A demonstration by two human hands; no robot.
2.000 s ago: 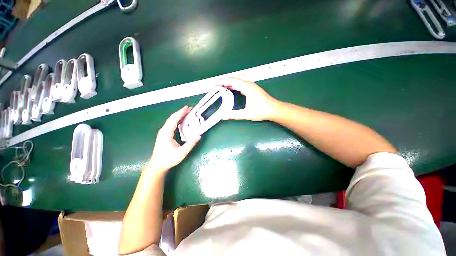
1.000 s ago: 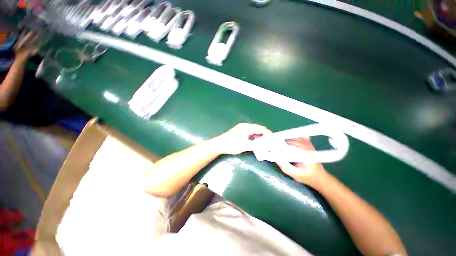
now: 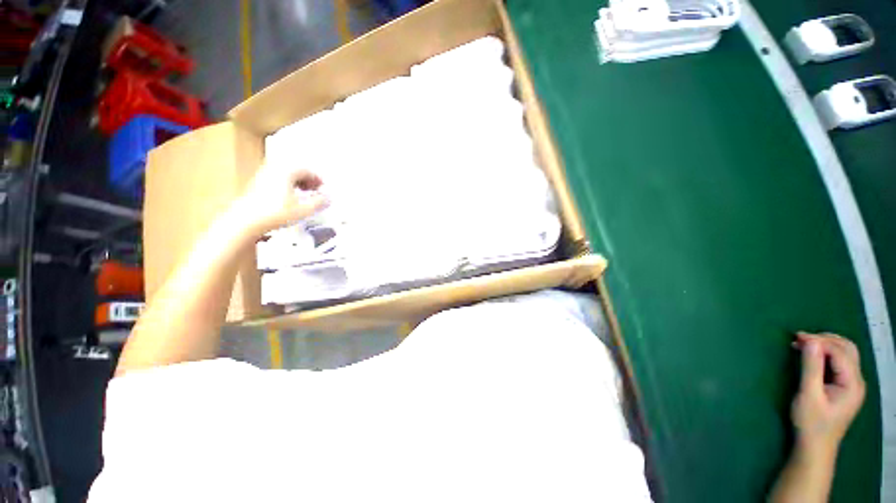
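Observation:
An open brown carton point(image 3: 442, 292) is packed with overexposed white covers point(image 3: 413, 167). My left hand point(image 3: 290, 201) reaches into it at its left side, over the covers; its fingers are bent, and whether they grip a cover cannot be told. My right hand point(image 3: 830, 388) rests at the far right over the green bench, thumb and fingers curled together, with no unit visible in it. A small stack of white covers point(image 3: 668, 29) lies on the bench at the top.
The green bench point(image 3: 688, 246) runs down the carton's right side. A pale guide strip point(image 3: 835, 187) curves along the far right, with closed units point(image 3: 857, 102) beyond it. Red crates point(image 3: 147, 88), a blue bin point(image 3: 142, 152) and a dark rack point(image 3: 59, 246) stand at left.
The view has swung left over the carton. My left hand has left the white unit and moved into the carton. My right hand no longer holds the unit, which is not identifiable now.

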